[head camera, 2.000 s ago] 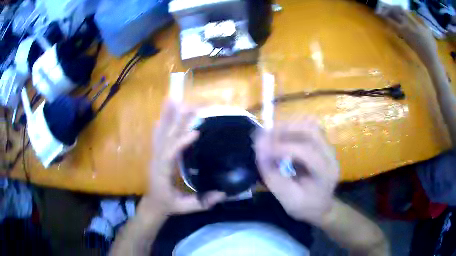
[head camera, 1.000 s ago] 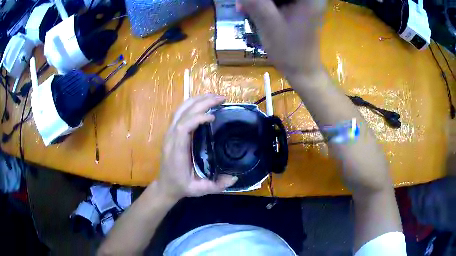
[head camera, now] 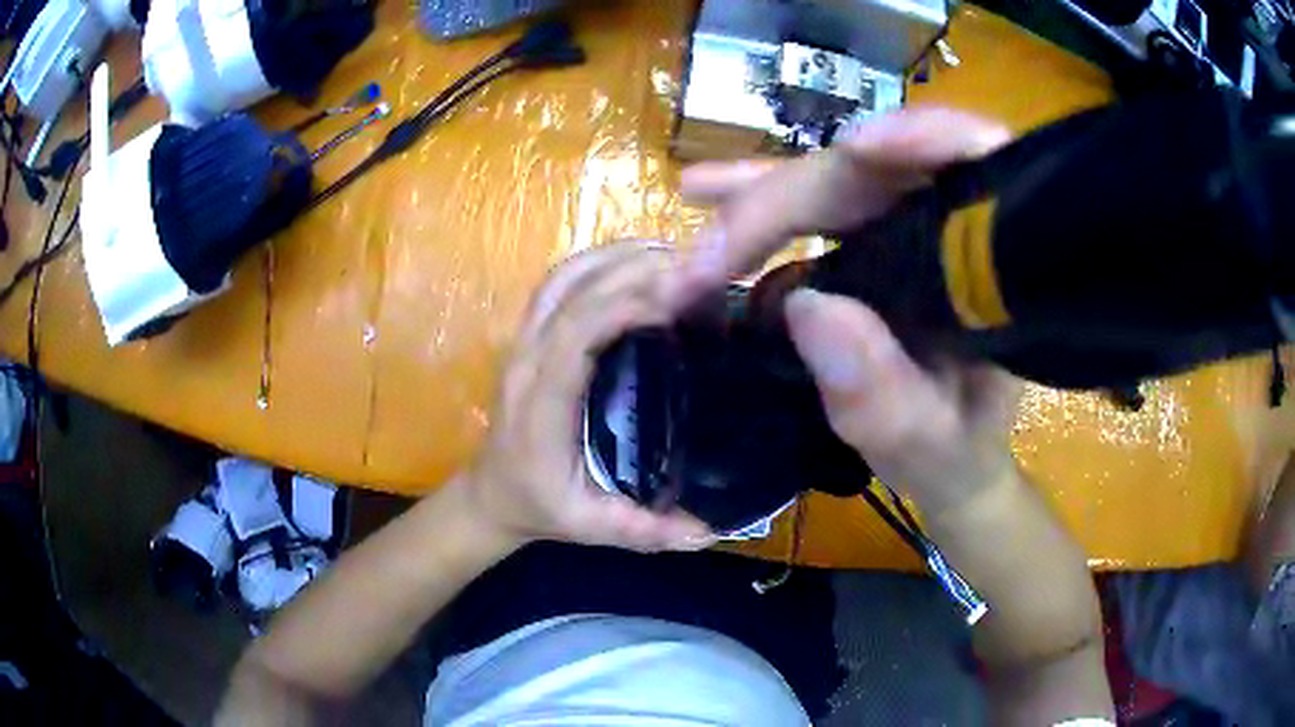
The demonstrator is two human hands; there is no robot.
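Note:
The white camera housing (head camera: 615,426) with its black bowl-shaped inside lies at the bench's front edge. My left hand (head camera: 575,412) grips its left side. My right hand (head camera: 895,327) holds the black electric screwdriver (head camera: 1108,242), which has a yellow-orange band, around its front end. The screwdriver comes in from the right and its nose is over the housing. The tip is hidden by my fingers. Thin connector leads (head camera: 930,554) with a small white plug hang from the housing below my right hand.
Part-built cameras (head camera: 135,234) stand at the left with black cables (head camera: 455,100) trailing. The screw feeder (head camera: 795,71) stands behind the housing. White parts (head camera: 263,533) lie below the bench edge at left. Another unit (head camera: 1179,29) is at the far right. A person's arm shows at the right edge.
My right hand has come back from near the feeder and now holds the screwdriver over the housing. The leads now hang over the front edge. The view has shifted somewhat to the right.

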